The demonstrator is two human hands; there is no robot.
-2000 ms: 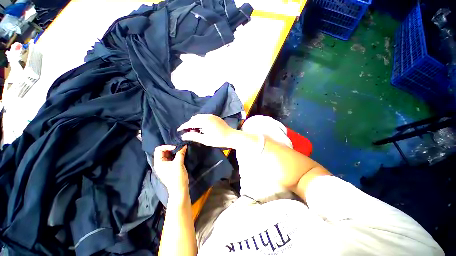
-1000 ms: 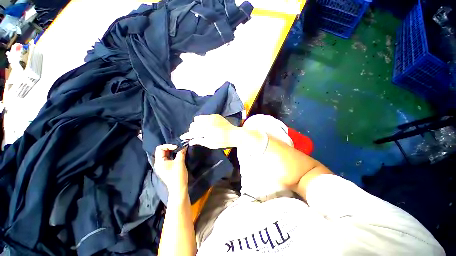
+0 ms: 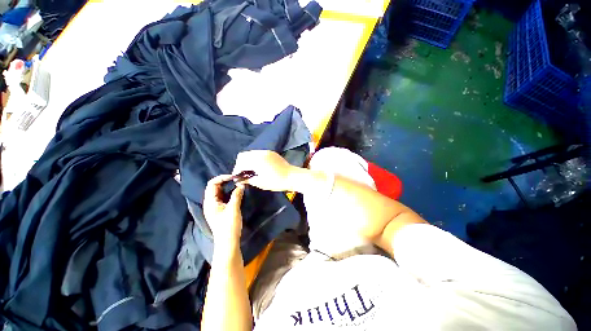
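Note:
A large heap of dark navy cloth (image 3: pixel 123 155) covers the near left of the table and hangs over its edge by the wearer's lap. My left hand (image 3: pixel 222 200) pinches a bit of the navy cloth between thumb and fingers. My right hand (image 3: pixel 264 170) is close against the left fingertips, its fingers curled around a small dark tool (image 3: pixel 244 176), probably thread snips, mostly hidden by the fingers. A grey patch of cloth (image 3: pixel 298 129) shows on a folded corner beyond my right hand.
The white table (image 3: pixel 272 90) has a yellow-orange edge. Blue plastic crates (image 3: pixel 541 71) and a dark metal stand (image 3: pixel 533 163) are on the green and blue floor at right. A red item (image 3: pixel 385 181) is beside the wearer. A white basket (image 3: pixel 34 97) is at far left.
My right hand has turned slightly and its fingertips now meet the left fingertips, with the dark tool more visible. My left fingertips are slightly higher. The whole view has shifted a little.

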